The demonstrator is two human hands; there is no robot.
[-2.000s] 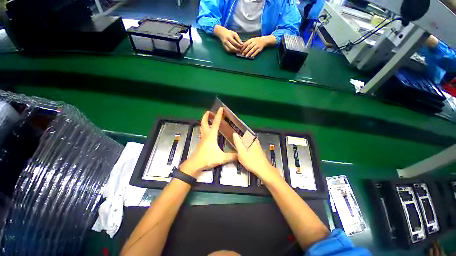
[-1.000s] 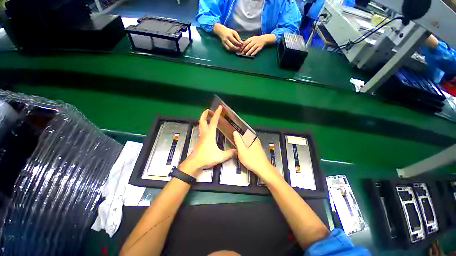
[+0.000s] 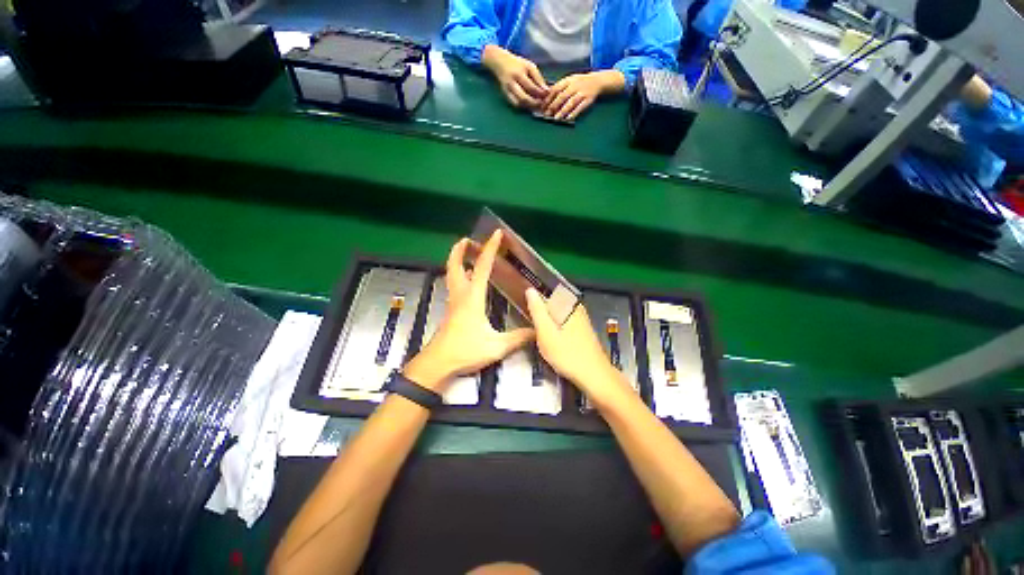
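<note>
A display module [image 3: 526, 276] with a dark flex cable on its back is held tilted above the black foam tray [image 3: 449, 420]. My left hand [image 3: 467, 326] is at its left side, with fingers on the back near the upper end. My right hand [image 3: 565, 340] grips its lower right end, with the thumb on the back. The tray holds several silver modules [image 3: 677, 365] in slots, with dark flex cables; the middle ones are partly hidden by my hands.
A clear plastic blister stack [image 3: 124, 393] stands at left, beside a crumpled white cloth [image 3: 267, 410]. A black mat [image 3: 505, 511] lies under my forearms. A separate bright module or frame [image 3: 778, 458] and phone frames [image 3: 938, 472] lie at right. A person's hands [image 3: 550, 92] are across the belt.
The module and my hands keep nearly the same pose. The camera view has shifted slightly.
</note>
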